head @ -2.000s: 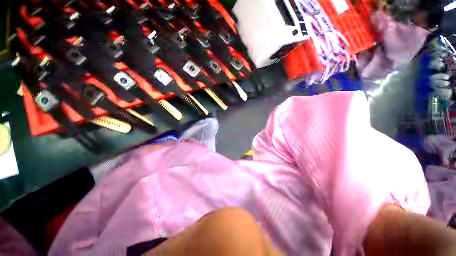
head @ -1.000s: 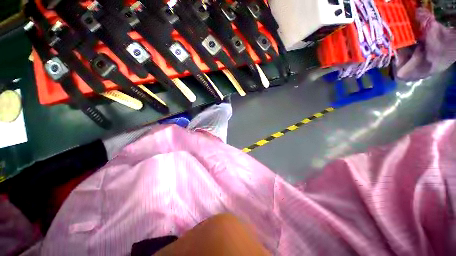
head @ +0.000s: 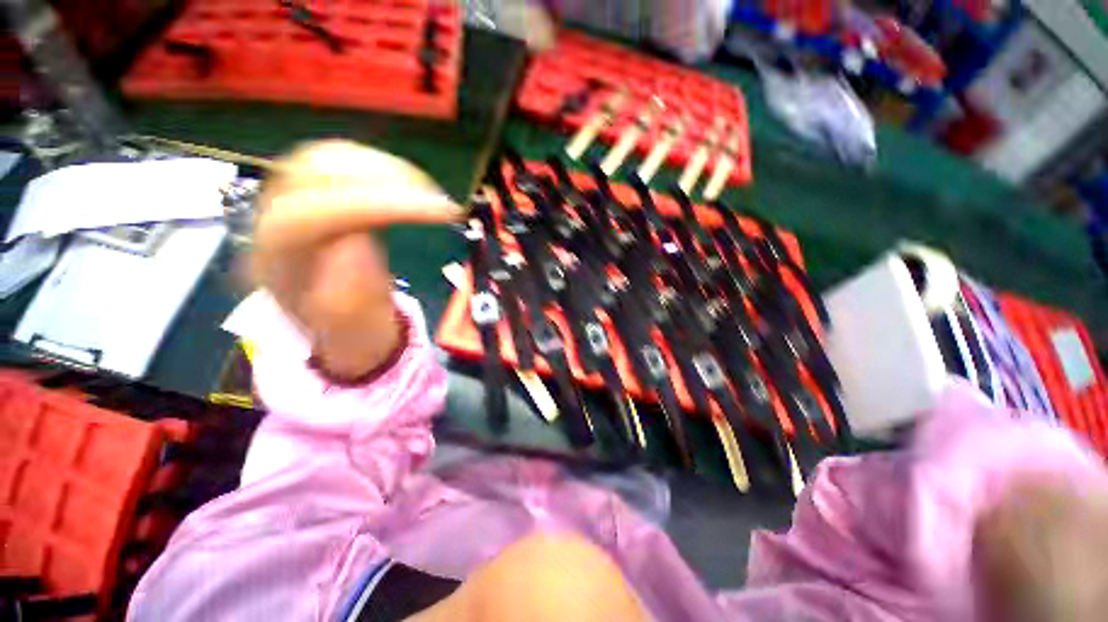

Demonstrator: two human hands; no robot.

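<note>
A red-orange tray [head: 456,331] lies on the dark green bench, with rows of black-strap smartwatches [head: 597,339] across it. Several cream straps [head: 733,454] hang over its near edge. My left hand [head: 340,231] is raised left of the tray, blurred, its fingers pointing right with the tips by the tray's upper left corner. Whether it holds anything is unclear. At the lower right, blurred bare skin [head: 1043,547] shows by my right sleeve, cut off by the edge; my right fingers cannot be made out.
Another red tray with cream-strap watches [head: 656,142] lies behind. More red trays stand at the back left [head: 292,73] and lower left [head: 61,474]. Papers and a clipboard [head: 122,292] lie at left. A white boxy object [head: 877,346] stands right of the watch tray, beside purple-white straps [head: 1006,352].
The view has swung up and left, showing more of the bench. My left hand has come into view beside the tray. The skin at the lower right, out of view one second ago, shows again.
</note>
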